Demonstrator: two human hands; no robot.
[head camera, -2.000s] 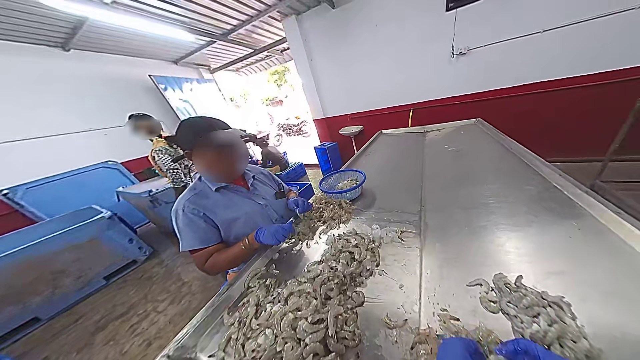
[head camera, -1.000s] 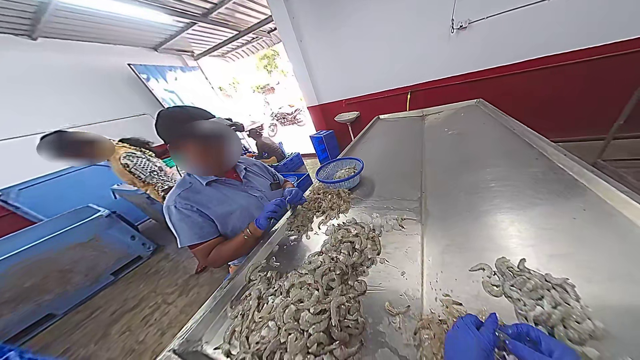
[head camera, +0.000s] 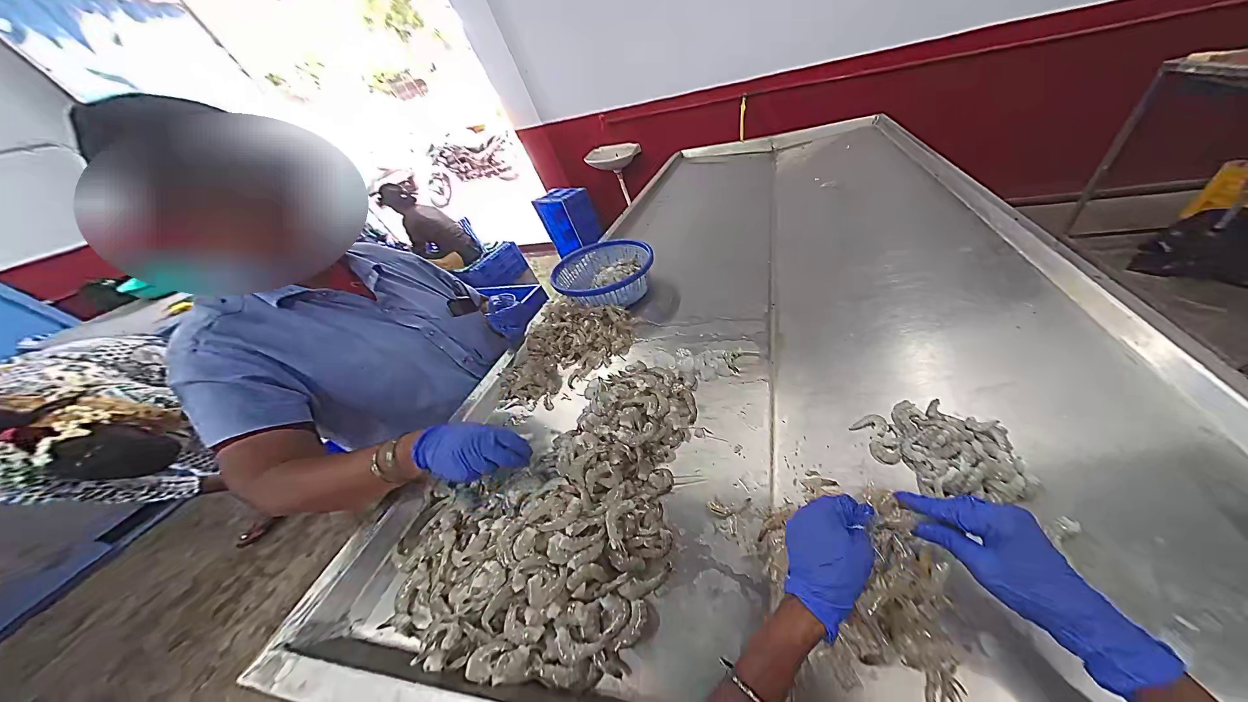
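Both hands wear blue gloves. My left hand (head camera: 831, 561) is curled above a heap of shrimp shells and heads (head camera: 902, 619); whether a shrimp is between its fingertips is hidden. Just right of it, my right hand (head camera: 1019, 565) reaches over the same heap with its index finger and thumb apart, nothing plainly between them. Beyond the right hand lies a pile of peeled shrimp (head camera: 951, 453) on the metal table (head camera: 848, 283). A larger pile of grey shrimp (head camera: 546, 575) spreads to the left of my hands.
Across the big pile, a co-worker's gloved hand (head camera: 473, 451) is at its edge. Farther back are a pile of shells (head camera: 575, 341) and a blue plastic basket (head camera: 602, 273) holding some shrimp. The table has a raised metal rim (head camera: 1072, 273). Blue crates (head camera: 567, 219) stand beyond.
The co-worker's near hand has moved from the far shell pile to the large shrimp pile. A person in patterned clothing behind, upright earlier, is now bent low. The view has shifted.
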